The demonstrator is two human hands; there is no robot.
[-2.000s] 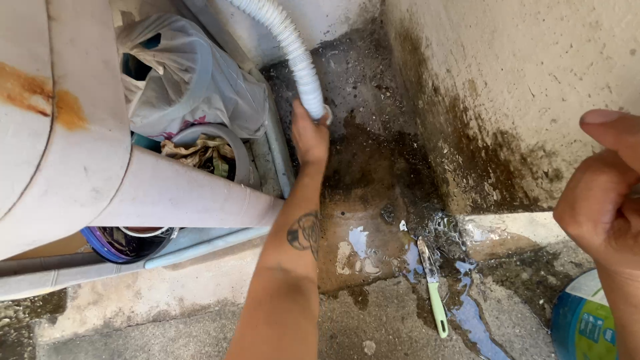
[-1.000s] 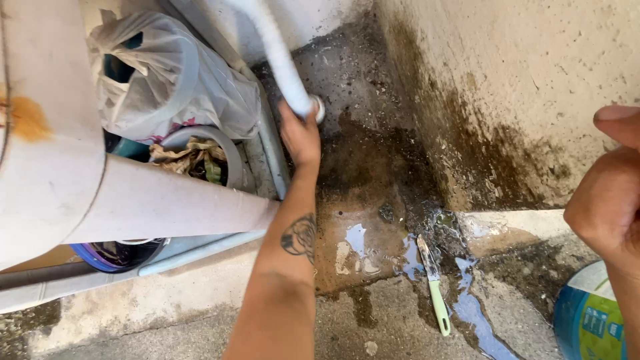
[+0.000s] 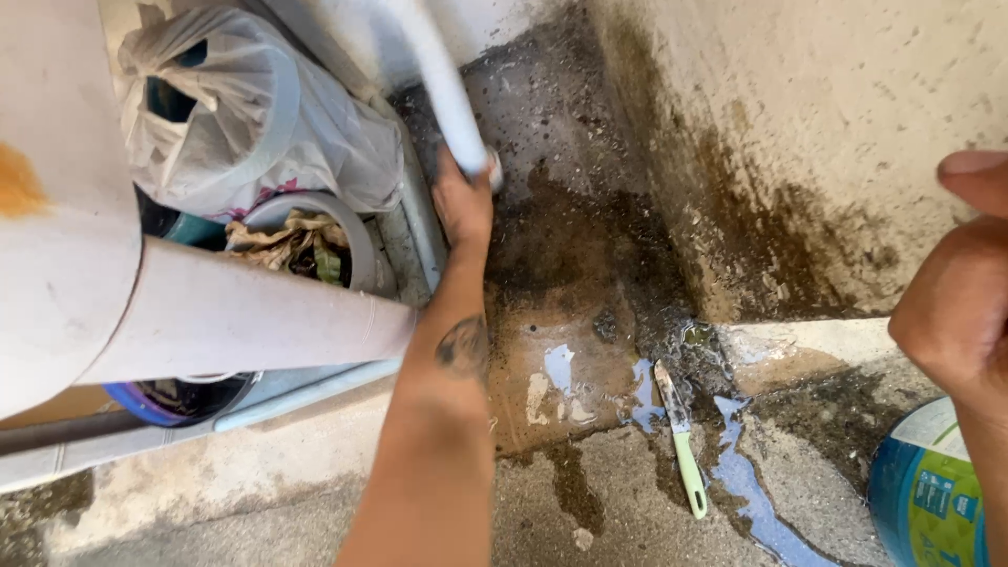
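Note:
My left hand (image 3: 466,201) grips the lower end of a white corrugated hose (image 3: 449,102), which is blurred and comes down from the top of the view. A pale round fitting (image 3: 494,169) shows beside the fingers at the hose's end. Below, on the wet floor, lies a knife with a light green handle (image 3: 687,472); its blade is smeared with dirt. At the right edge my right hand (image 3: 957,291) is raised with bent fingers, partly out of view; whether it holds anything cannot be seen.
A white sink or basin pedestal (image 3: 260,303) fills the left side. Behind it are a plastic bag (image 3: 315,134) around a container, a grey pot (image 3: 358,236) with dry leaves and a blue-rimmed pot (image 3: 130,403). A stained wall (image 3: 756,157) and a blue-green tub (image 3: 894,480) stand right.
The left hand stays on the hose's end while the hose shifts slightly. The right hand remains raised at the right edge. The knife lies where it was.

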